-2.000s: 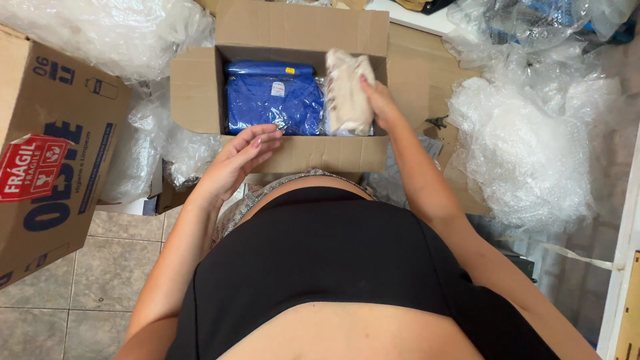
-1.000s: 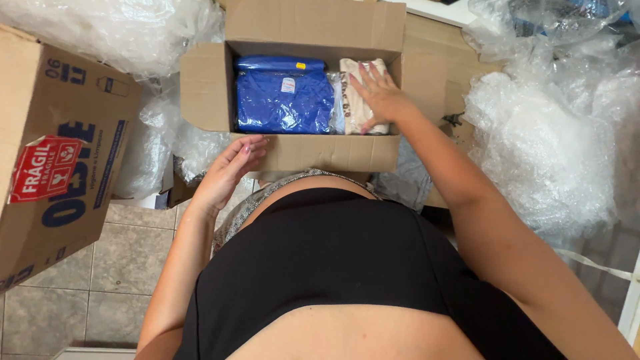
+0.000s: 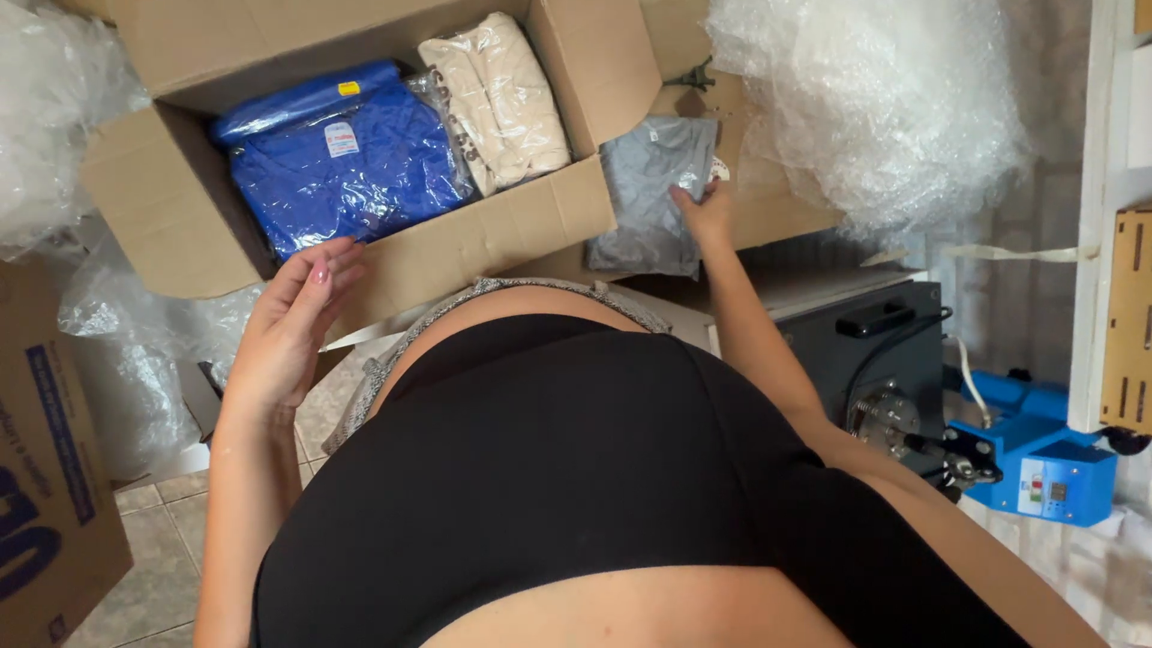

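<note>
An open cardboard box point(image 3: 504, 236) holds a blue garment in clear plastic point(image 3: 360, 180), a rolled blue packet point(image 3: 306, 103) along its far wall and a beige packet in clear plastic point(image 3: 504, 108) at its right end. My left hand point(image 3: 301, 315) rests by the near left corner of the box, fingers loosely apart, holding nothing. Right of the box lies a grey garment in clear plastic point(image 3: 648, 189). My right hand point(image 3: 706, 211) has its thumb and fingers at the right edge of that packet; whether they grip it is not clear.
Bubble wrap lies at the right point(image 3: 882, 117) and at the left point(image 3: 54, 126). A large printed cardboard box point(image 3: 54, 450) stands at lower left. A blue machine point(image 3: 1044, 459) and a dark cabinet point(image 3: 810, 333) are at the right, beside a white shelf edge point(image 3: 1093, 270).
My right hand has left the beige packet, now lying in the box, and moved right to the grey packet. My left hand stays near the box's front left. The view has turned to the right.
</note>
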